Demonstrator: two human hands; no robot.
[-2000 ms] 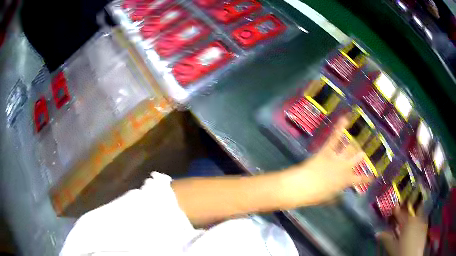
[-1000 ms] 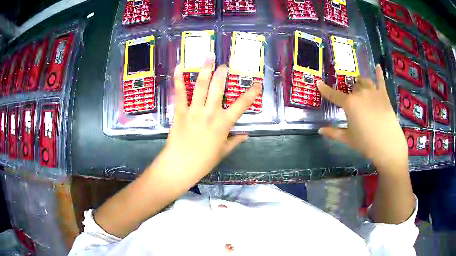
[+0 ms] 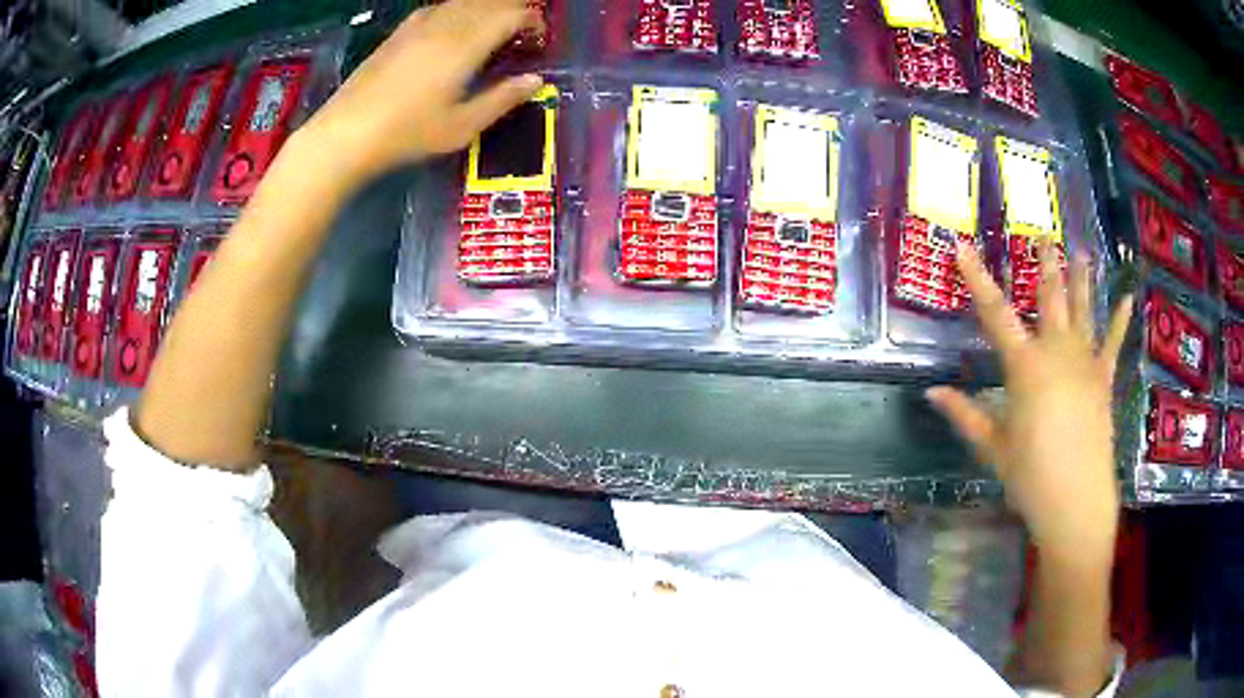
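A clear blister tray point(image 3: 641, 341) holds red feature phones front up in two rows. In the front row, the leftmost phone point(image 3: 508, 239) has a dark screen, and the phones to its right, such as the second phone point(image 3: 669, 239), have lit whitish screens. Two back-row phones at the right, one of them here point(image 3: 928, 57), show lit screens. My left hand point(image 3: 423, 89) reaches over the tray's back left corner, fingers at a back-row phone near the picture's top edge. My right hand point(image 3: 1050, 368) is spread, its fingertips over the keypads of the two rightmost front-row phones.
Filled trays of phones back up lie at the left point(image 3: 143, 293) and at the right point(image 3: 1180, 341). The bench's worn front edge point(image 3: 614, 471) runs across in front of the white-sleeved wearer. A pale rail shows at the top left.
My left hand has moved from the front-row phones up to the back left. The fourth front-row phone's screen has gone from dark to lit. The view has shifted, with the tray now further right.
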